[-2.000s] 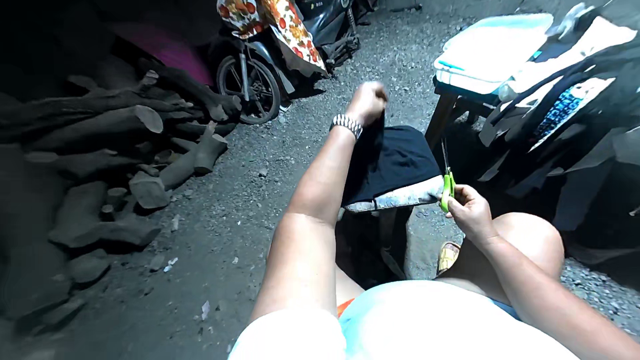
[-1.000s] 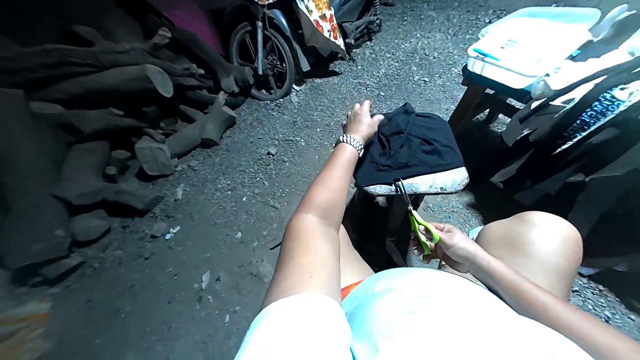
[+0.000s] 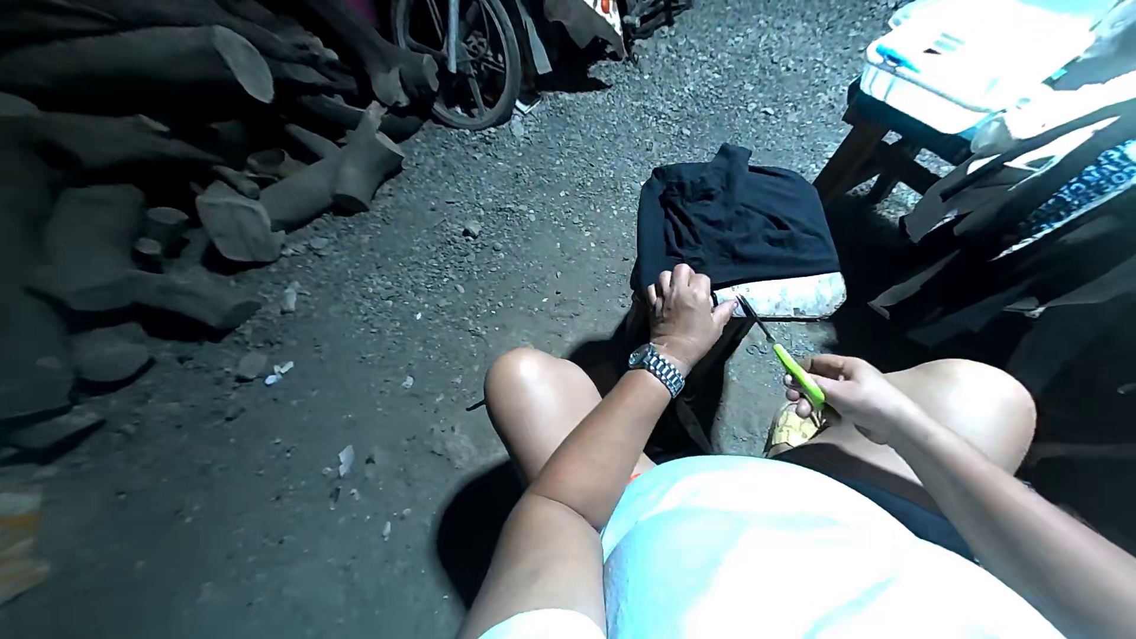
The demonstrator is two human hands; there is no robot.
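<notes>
A black cloth garment (image 3: 737, 217) lies over a small stool whose pale, worn top (image 3: 785, 295) shows along the near edge. My left hand (image 3: 688, 311), with a metal-band watch on the wrist, rests on the garment's near left corner, fingers bent at its edge; whether they pinch the cloth cannot be told. Scissors with lime-green handles (image 3: 799, 377) are in my right hand (image 3: 843, 390), to the right of and nearer than the left. Their blades look closed and point up and left at the stool's near edge, close to my left thumb.
Cut logs (image 3: 133, 71) are piled at the left. A motorbike wheel (image 3: 475, 62) stands beyond them. At the upper right a white plastic container (image 3: 932, 89) sits on a dark wooden stand (image 3: 852, 160), with draped cloths (image 3: 1047, 195) beside it. Gravelly ground surrounds the stool.
My left hand has moved from the garment's far left side to its near left corner. The garment, raised in part two seconds ago, lies flatter. The scissors' blades, apart one second ago, look closed.
</notes>
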